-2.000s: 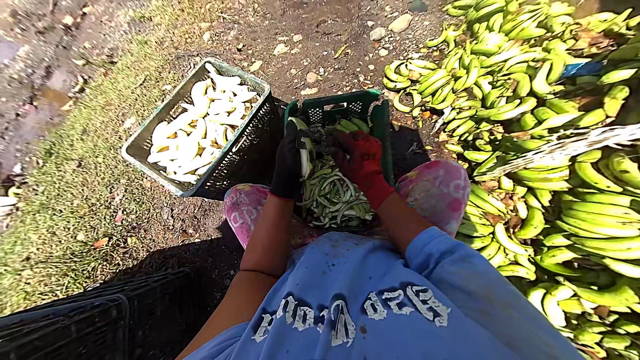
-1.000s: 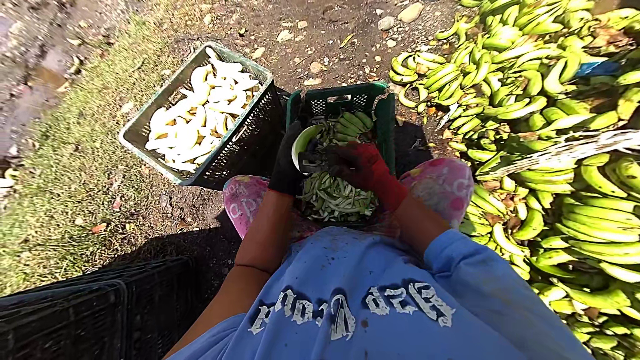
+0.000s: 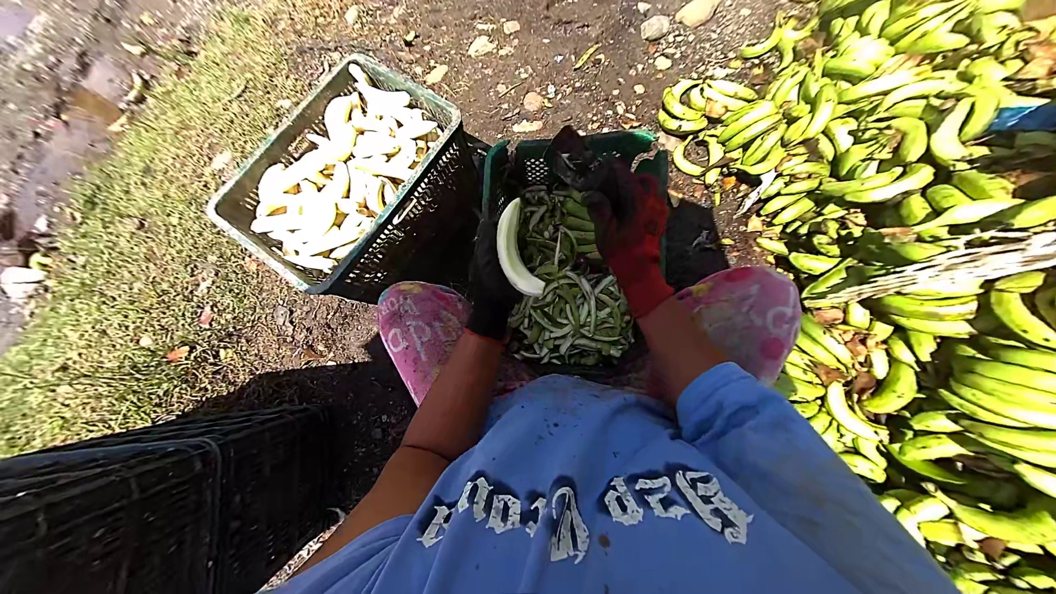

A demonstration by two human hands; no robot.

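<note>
My left hand (image 3: pixel 488 276), in a dark glove, holds a peeled, pale plantain (image 3: pixel 515 247) over the left side of a green plastic crate (image 3: pixel 492 169). My right hand (image 3: pixel 629 219), in a red and black glove, is raised over the crate's right side, its fingers bent; whether it grips something is hard to see in the shadow. A dark object (image 3: pixel 569 157) that I cannot make out lies by its fingertips at the crate's far edge. In the crate are cut green peels (image 3: pixel 573 322) and, further back, some unpeeled green plantains (image 3: pixel 577 221).
On the left stands a crate (image 3: pixel 396 210) filled with peeled plantains (image 3: pixel 338 173). Bunches of green plantains (image 3: pixel 891 148) are heaped along the right, with a pale fibrous stalk (image 3: pixel 940 268) across them. Black crates (image 3: pixel 165 503) stand at the lower left. Stones (image 3: pixel 656 27) lie on the ground ahead.
My right hand has moved away from the plantain, toward the far right part of the crate. The plantain in my left hand now shows a pale, peeled side.
</note>
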